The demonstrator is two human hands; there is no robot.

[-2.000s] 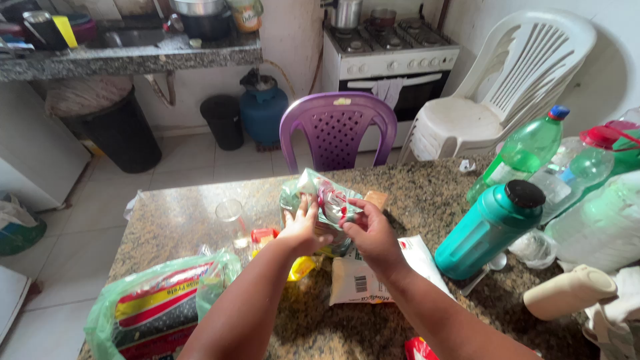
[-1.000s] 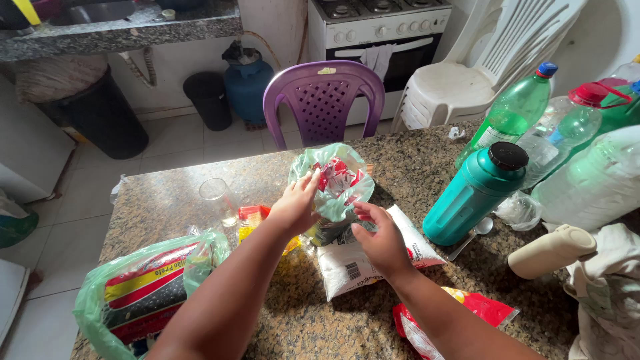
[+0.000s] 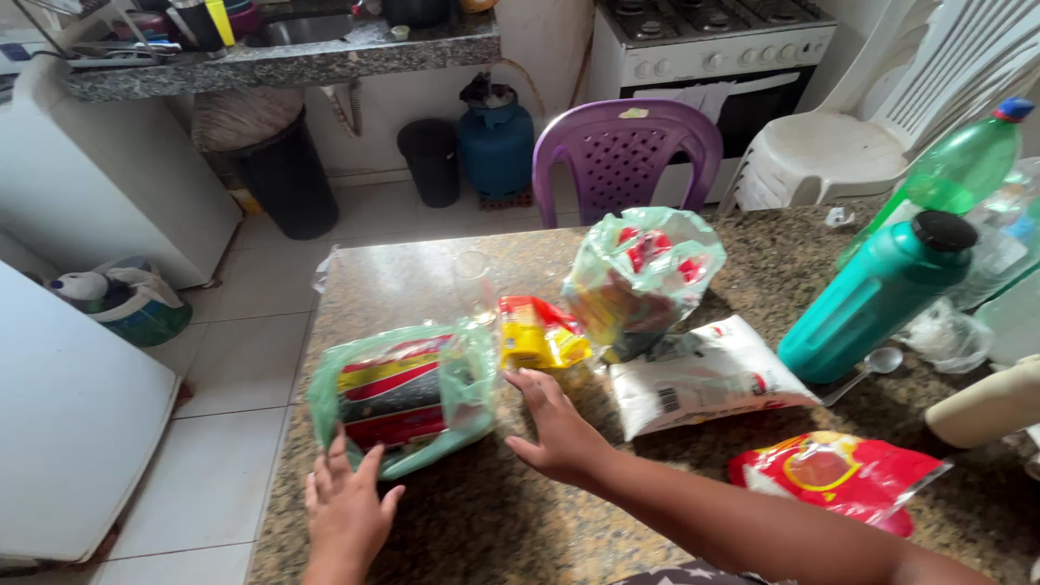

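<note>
My left hand, fingers spread, is at the near left edge of a green plastic bag around a black, red and yellow packet. My right hand hovers right of that bag, fingers apart and holding nothing. Just beyond it is a yellow and red packet on the granite table. An upright green plastic bag with red and silver packets inside stands farther back. A white packet lies in front of it, and a red packet lies beyond my right forearm.
A clear glass is behind the packets. At the right stand a teal bottle and a green plastic bottle, with a spoon and a cream-coloured container nearby. A purple plastic chair is against the far side.
Both hands have left the upright green bag with the red packets. My left hand is now at the left bag and my right hand is near the yellow packet. The view has shifted.
</note>
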